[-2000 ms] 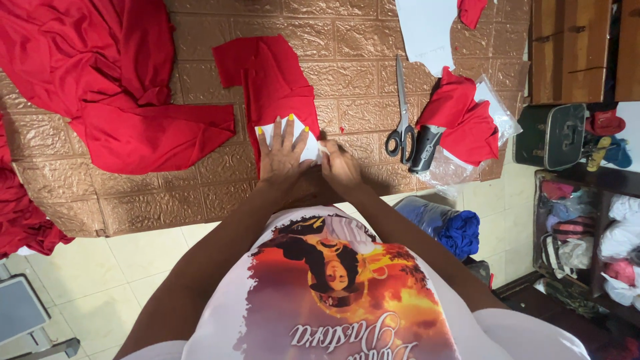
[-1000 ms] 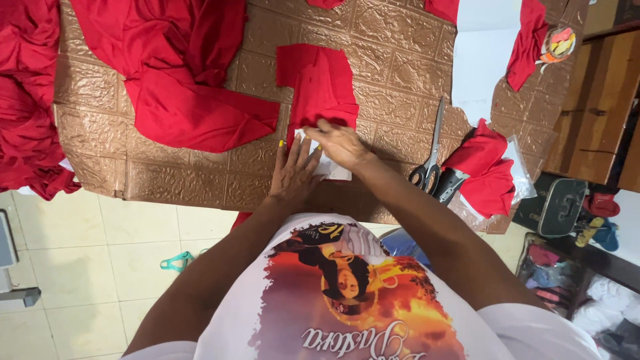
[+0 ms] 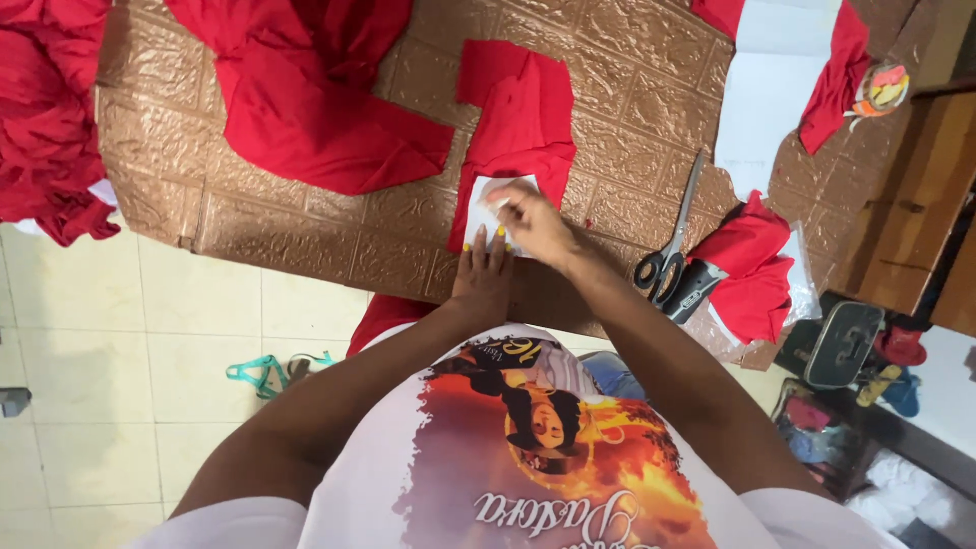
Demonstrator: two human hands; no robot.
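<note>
A white paper pattern piece lies on a piece of red fabric at the table's near edge. The fingers of my left hand, with yellow nails, rest spread on the paper's lower part. Over its upper right part is my right hand, fingers curled with a small whitish thing pinched in them, perhaps chalk; its exact kind is unclear. Black-handled scissors lie to the right, blades pointing away from me.
Red fabric is heaped to the left, and more hangs at the far left. Beside the scissors are a black tool, red cloth and clear plastic. A large white paper pattern and a small container occupy the upper right.
My right hand has moved from the paper's right edge to above the paper. My left hand now lies lower on it. The view has shifted, showing more floor on the left.
</note>
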